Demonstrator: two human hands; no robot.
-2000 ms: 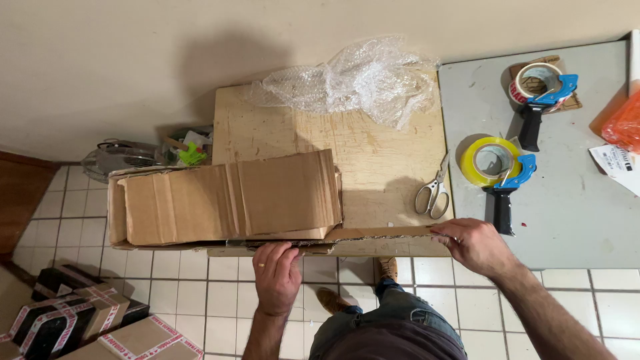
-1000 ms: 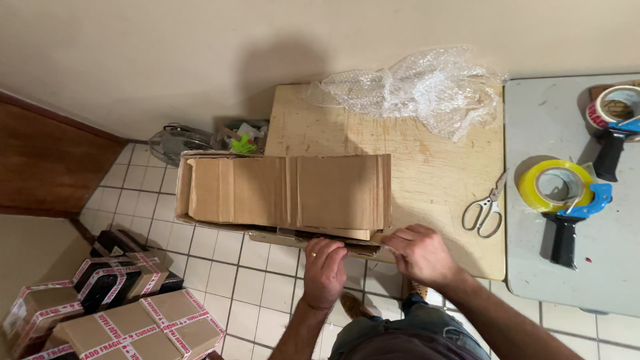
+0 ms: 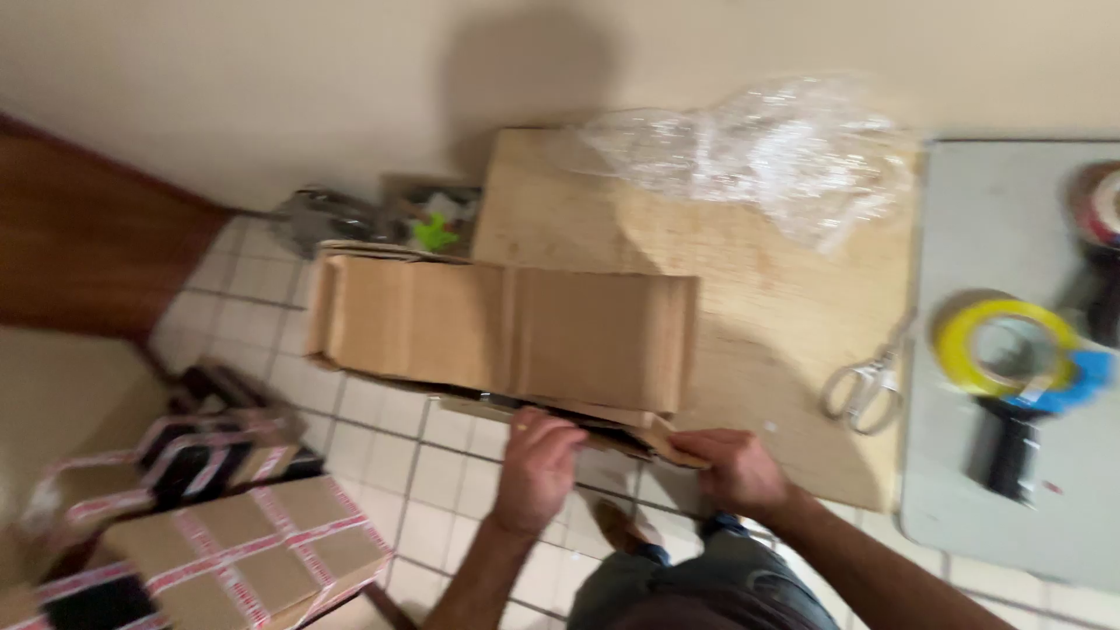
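Note:
A long cardboard box [image 3: 455, 324] lies across the left part of the wooden tabletop, its left end reaching past the edge, with creased cardboard on top. My left hand [image 3: 538, 468] grips the near side of the box, fingers curled over the cardboard edge. A folded cardboard flap [image 3: 678, 444] at the near right corner is pinched in my right hand [image 3: 739, 468]. Metal scissors [image 3: 866, 394] lie to the right on the wood. What is inside the box is hidden.
Crumpled bubble wrap [image 3: 770, 157] lies at the back of the wooden top [image 3: 787, 464]. On the grey table [image 3: 954, 516] at right is a tape dispenser with yellow-rimmed tape [image 3: 1006, 350]; another is partly in view. Taped boxes [image 3: 254, 542] stand lower left.
My right hand has come in from the far end of the cardboard strip toward my left hand, and the strip is now folded at the box's corner. The view has swung left.

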